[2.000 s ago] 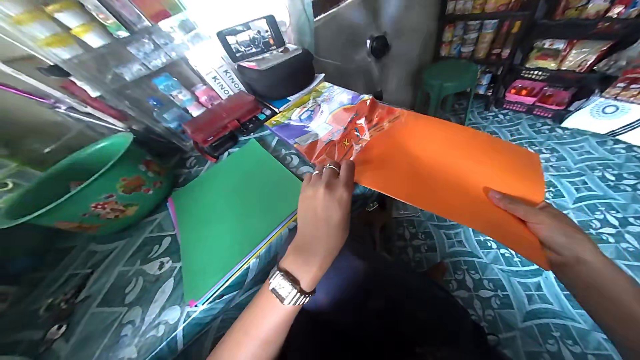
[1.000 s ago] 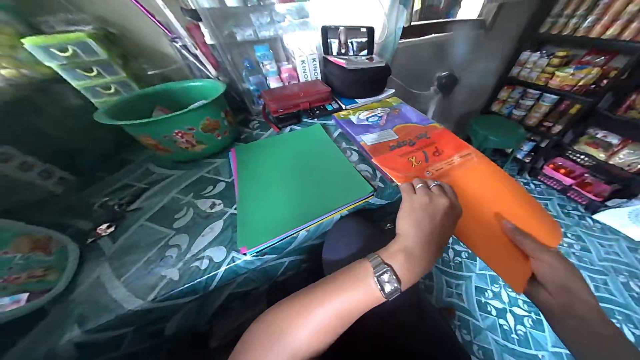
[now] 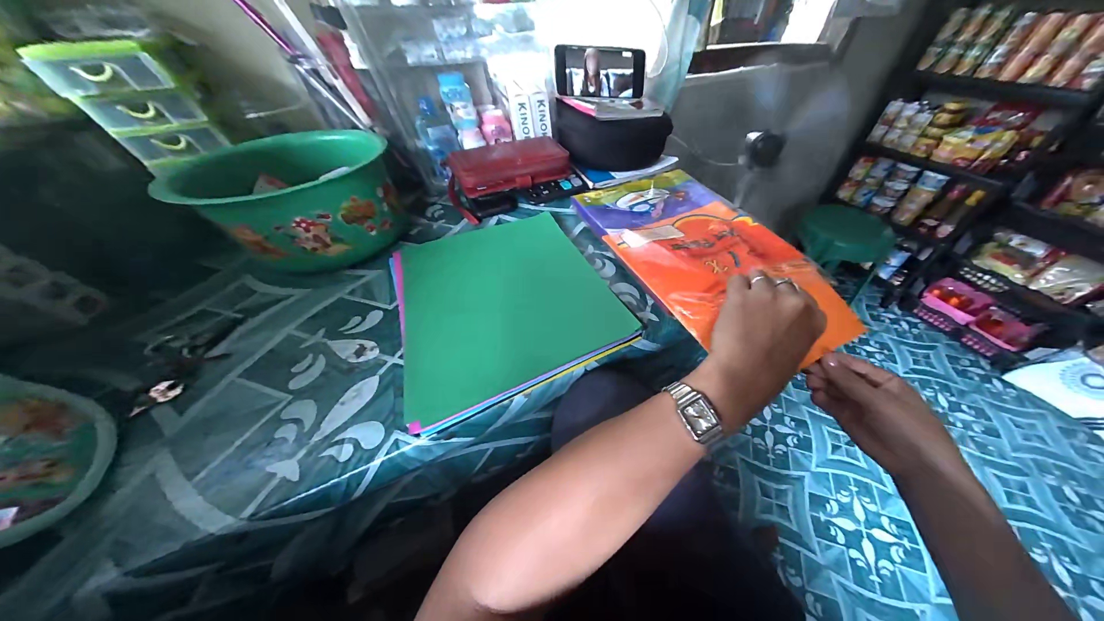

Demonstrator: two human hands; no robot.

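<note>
A clear plastic packet with a purple and orange printed front (image 3: pixel 690 246) lies aslant at the table's right edge, and orange paper shows in it. My left hand (image 3: pixel 763 332), with rings and a metal wristwatch (image 3: pixel 694 412), rests curled on its near part; whether the fingers grip it is hidden. At the packet's near right corner, my right hand (image 3: pixel 871 401) pinches the edge between thumb and fingers. Left of the packet lies a stack of coloured paper, a green sheet (image 3: pixel 513 310) on top, with pink, blue and yellow edges showing beneath.
Behind the paper are a red case (image 3: pixel 509 164), a calculator (image 3: pixel 556 188) and a phone (image 3: pixel 599 72) on a black case (image 3: pixel 614 136). A green basin (image 3: pixel 302 211) stands at the left. To the right are a green stool (image 3: pixel 843 231) and stocked shelves (image 3: pixel 966 164).
The large orange sheet that stuck out of the packet is now almost wholly inside it. My right hand has come in to the packet's corner, close to my left hand. The view has swung left.
</note>
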